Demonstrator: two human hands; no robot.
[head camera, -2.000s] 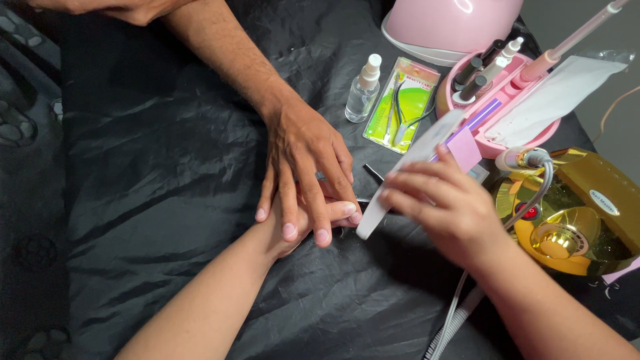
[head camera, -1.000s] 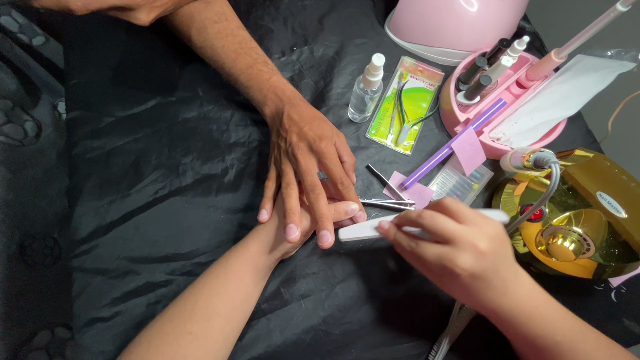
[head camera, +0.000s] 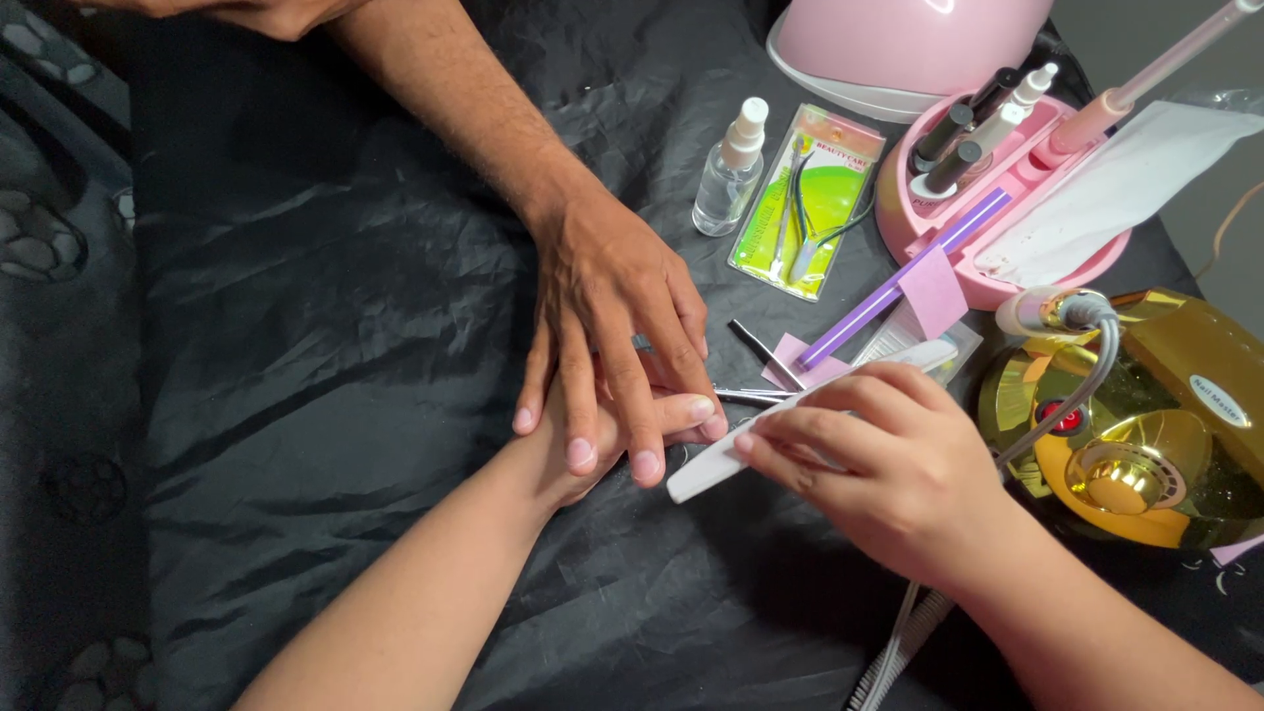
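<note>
My left hand (head camera: 592, 439) lies palm up under another person's hand (head camera: 622, 306), largely covered by it; its thumb rests beside that person's thumb or finger. Between the fingers of my right hand (head camera: 879, 454) is a white nail file (head camera: 706, 474), tilted, its lower end close to the other person's fingertips. Behind the file, metal tweezers or scissors (head camera: 755, 395) and a slim dark rod (head camera: 765, 354) lie on the cloth, partly hidden. A purple stick (head camera: 904, 281) leans from a pink organizer (head camera: 894, 193) onto pink paper squares (head camera: 933, 296).
A clear spray bottle (head camera: 726, 183) stands beside packaged cuticle nippers (head camera: 810, 207). A pink nail lamp (head camera: 889, 44) is at the back. On the right sits a gold nail drill machine (head camera: 1145, 425) with its handpiece (head camera: 1037, 311) and cable. Black cloth (head camera: 326, 296) covers the table.
My right hand has kept hold of the file while its angle changed: raised steeply two seconds ago, nearly level one second ago, now slanting down to the left. The other person's hand has hardly moved.
</note>
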